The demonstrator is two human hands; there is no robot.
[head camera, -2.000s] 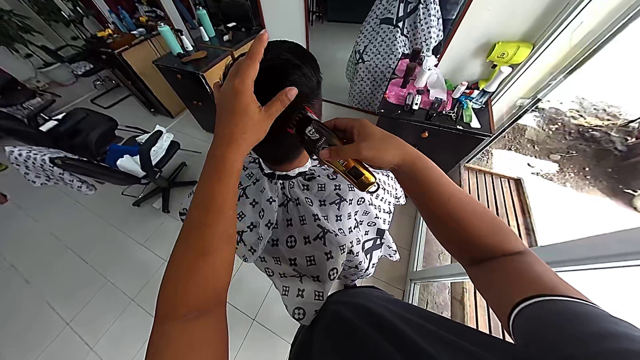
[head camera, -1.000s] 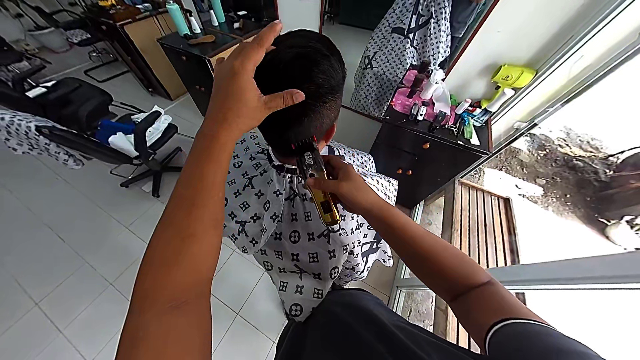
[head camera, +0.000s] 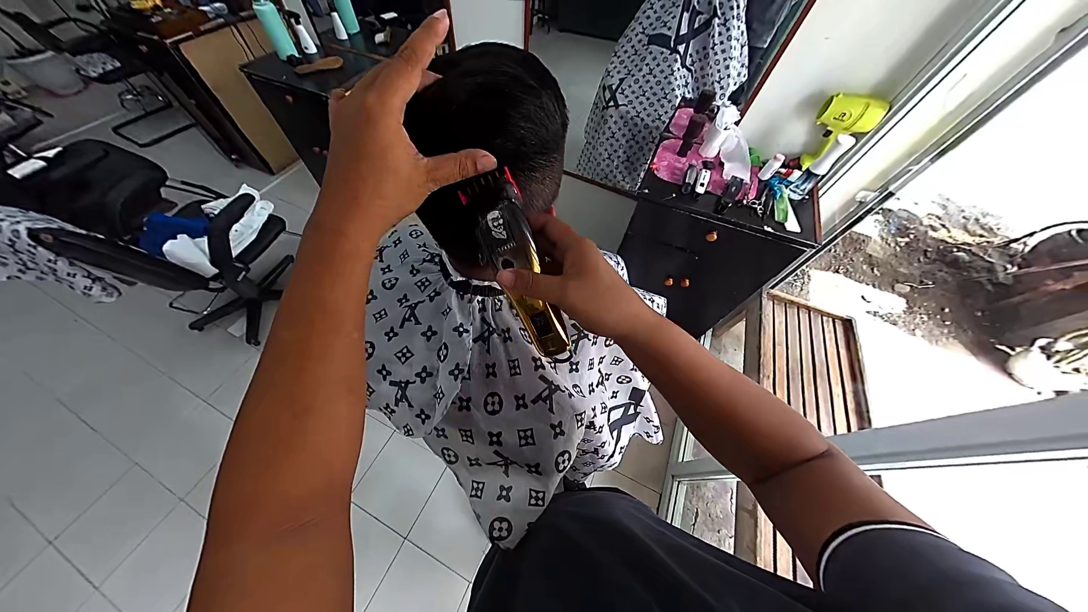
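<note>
My right hand (head camera: 574, 272) holds a black and gold cordless hair clipper (head camera: 518, 263) with a guard comb on its head. The comb end lies at the back of a seated person's head (head camera: 501, 102), which has short dark hair. My left hand (head camera: 387, 127) rests at the left side of that head, fingers spread, its thumb beside the comb; the hand holds no tool. A white patterned barber's cape (head camera: 493, 399) covers the person's shoulders and back.
A black cabinet (head camera: 688, 263) at the right carries bottles, clippers and a yellow-green hair dryer (head camera: 852, 113). A mirror stands behind it. At the left are a black office chair (head camera: 93, 195) with cloths and a counter with turquoise bottles (head camera: 274, 30). A glass door frame runs along the right.
The clipper in my right hand has moved up from the nape to the back of the head since one second ago. My left hand stays beside the head.
</note>
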